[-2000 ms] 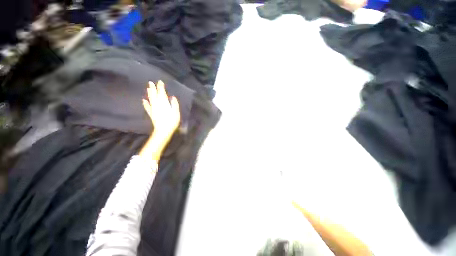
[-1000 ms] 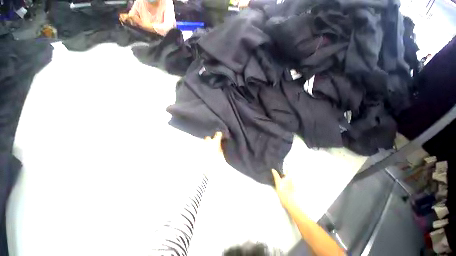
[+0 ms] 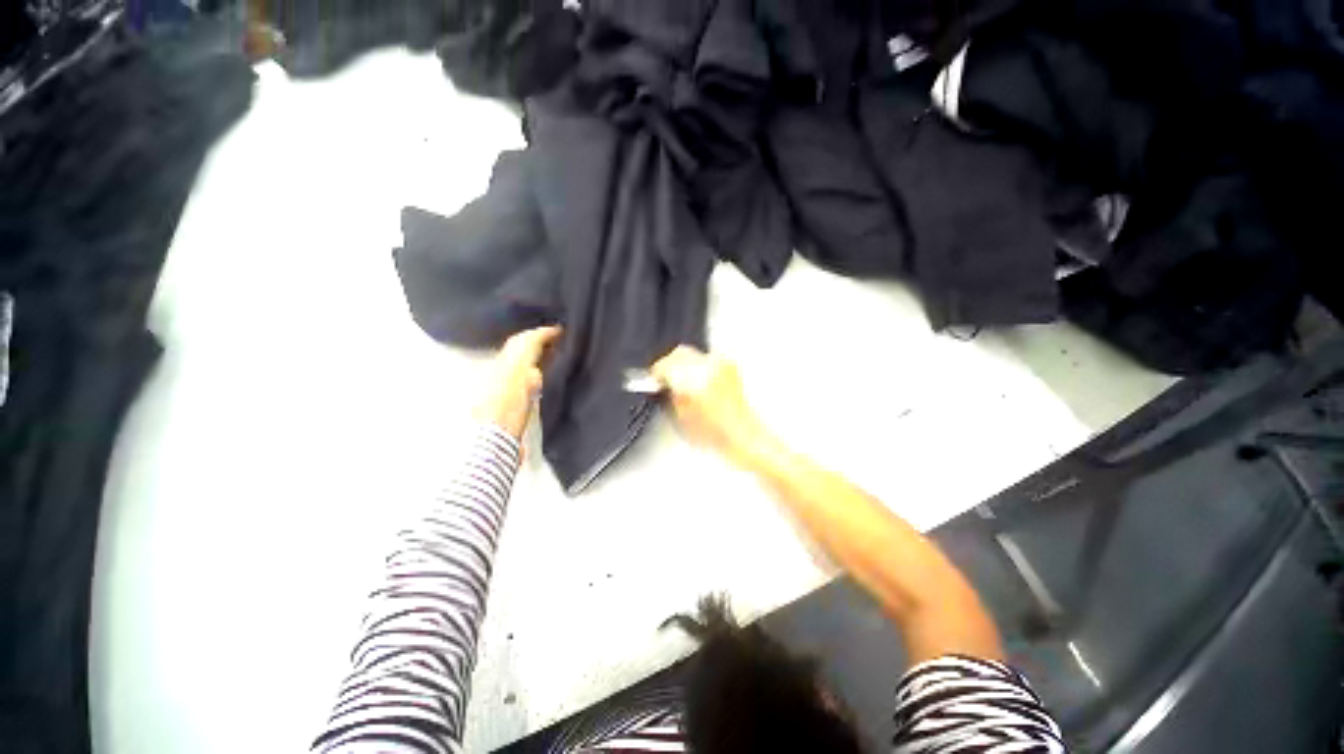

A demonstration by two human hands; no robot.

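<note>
Dark trousers [image 3: 604, 251] lie on the white table, a leg end pointing towards me with a folded edge at its tip. My left hand [image 3: 523, 368] is at the left edge of this leg, its fingertips closed on the cloth. My right hand [image 3: 700, 390] is at the right edge, with small thread snips [image 3: 643, 382] showing as a pale metal bit at its fingers. The rest of the tool is hidden in the hand.
A heap of dark garments [image 3: 958, 192] with white bits lies at the far right. More dark cloth [image 3: 74, 265] lies along the left. The white table [image 3: 295, 486] has a curved left edge. Grey floor [image 3: 1091, 589] with pale lines shows at the lower right.
The view has shifted down. The leg end has turned towards me and now lies between my hands, nearer the middle of the table. Pale metal now shows at my right fingers.
</note>
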